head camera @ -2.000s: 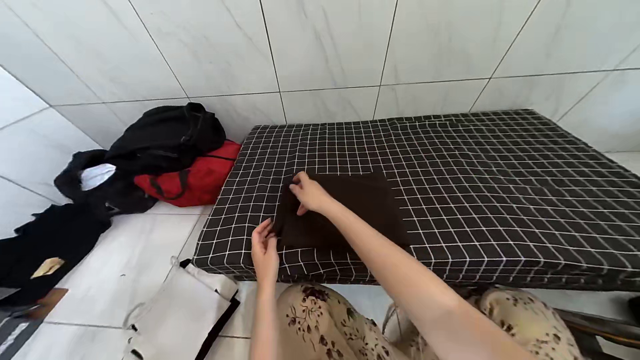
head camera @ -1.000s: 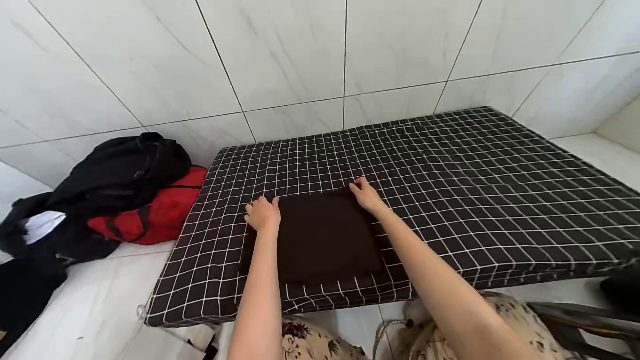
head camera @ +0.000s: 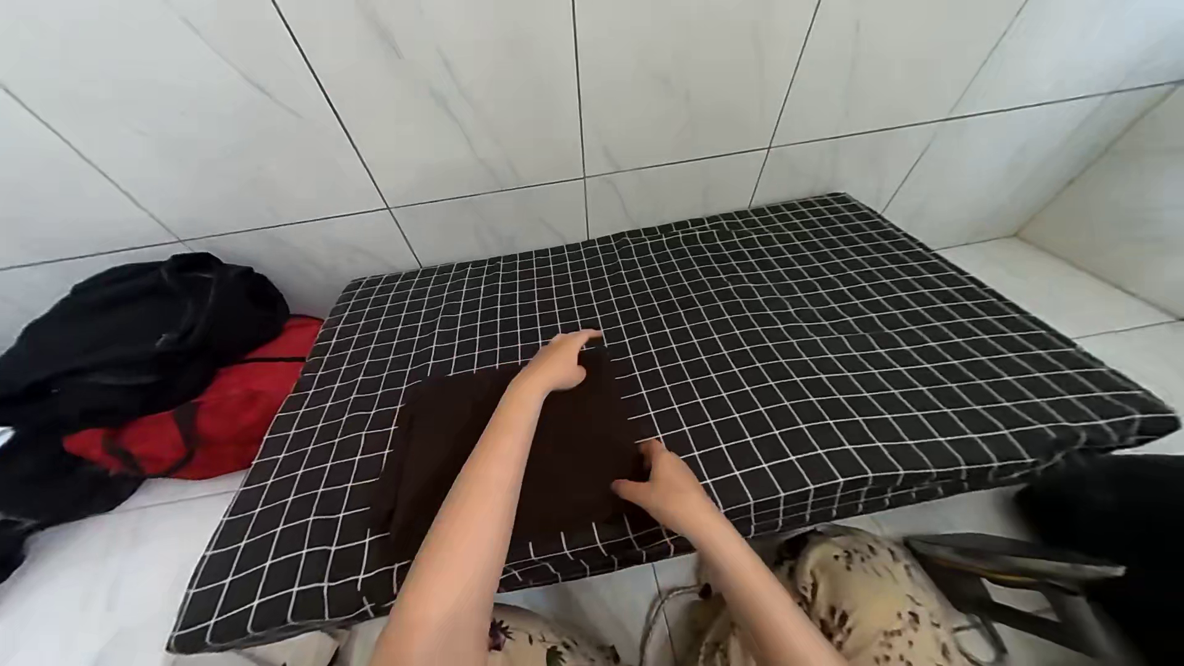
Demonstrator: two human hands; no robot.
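A folded dark brown cloth [head camera: 573, 453] lies flat on a mattress with a black-and-white checked cover [head camera: 786, 342], close to its front edge. My left hand [head camera: 560, 361] is at the cloth's far edge, near the far right corner, with the forearm crossing over the cloth. At the cloth's right edge, my right hand [head camera: 661, 481] has thumb and fingertips on the fabric; whether they pinch it is hard to tell. The left fingers are slightly spread, and any grip on the cloth under them cannot be made out.
Left of the mattress, a black bag or garment [head camera: 176, 314] rests on a red bag [head camera: 231, 416] on the tiled floor. A tiled wall [head camera: 481, 111] runs behind. Patterned trousers [head camera: 860, 592] and a dark frame-like object [head camera: 1017, 573] are at the lower right.
My left hand has moved from the cloth's left side to its far edge toward the right. My right hand has come down from the far right corner to the right edge. The view has shifted.
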